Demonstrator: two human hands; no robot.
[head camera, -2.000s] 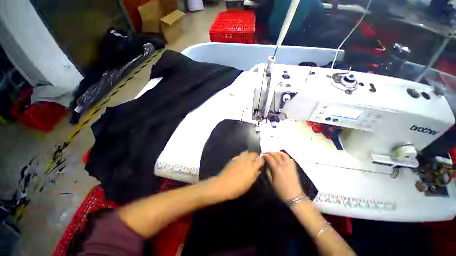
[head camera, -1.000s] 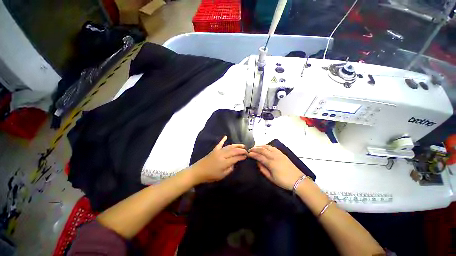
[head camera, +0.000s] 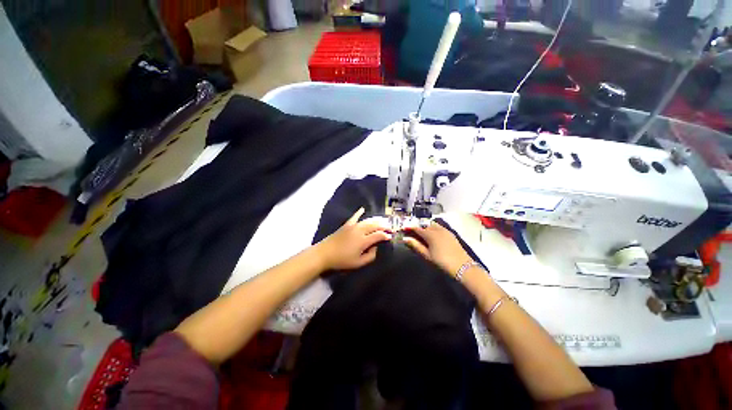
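A black cut panel lies on the white table under the needle area and hangs over the front edge towards my lap. My left hand and my right hand hold its seam edge just in front of the presser foot, fingertips close together. The white sewing machine stands to the right, marked "brother". A large black garment body is draped over the left of the table. The exact grip of the fingertips is small and partly blurred.
A pale blue trough runs behind the table. A red crate and a cardboard box stand on the floor behind. Another red crate is below at the left. A thread stretches above the machine. A person in teal is at the back.
Both hands have moved with the seam edge up to the presser foot. The black panel's front part is now drawn in and bunched below my hands. The view has shifted slightly.
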